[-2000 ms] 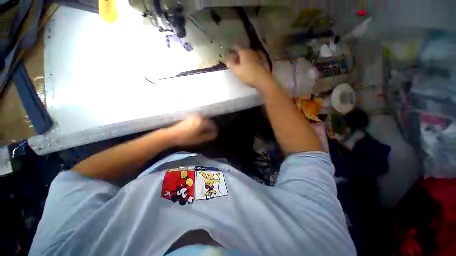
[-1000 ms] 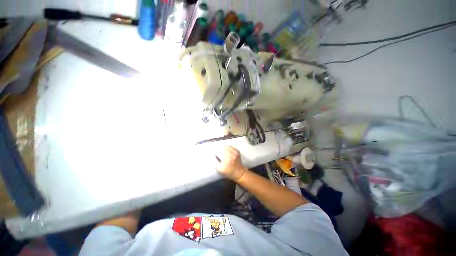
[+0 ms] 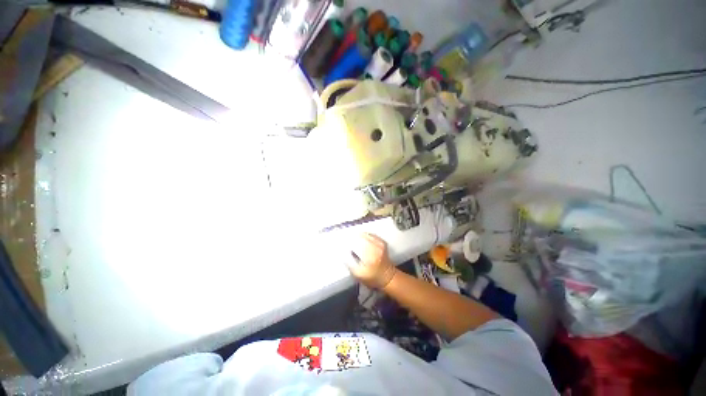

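The cream sewing machine head point(image 3: 379, 135) stands at the centre, tilted in this view, with its needle end under a very bright lamp. My right hand point(image 3: 370, 261) rests near the front edge of the white table point(image 3: 255, 311), just in front of the machine, with its fingers curled. A small dark thing shows at its fingertips; I cannot tell what it is or whether it is held. My left hand is not in view; only the left sleeve shows at the bottom, below the table edge.
Thread spools point(image 3: 379, 63) and a blue cone point(image 3: 237, 23) stand behind the machine. Grey strips point(image 3: 139, 73) lie at the back left, a dark blue strip point(image 3: 29, 321) at left on brown cardboard point(image 3: 19, 186). A white cone point(image 3: 471, 246) and plastic bags point(image 3: 611, 271) are at right.
The view has swung up towards the machine and wall. My right hand has moved from the machine bed to the table's front edge. My left hand and forearm have gone out of view.
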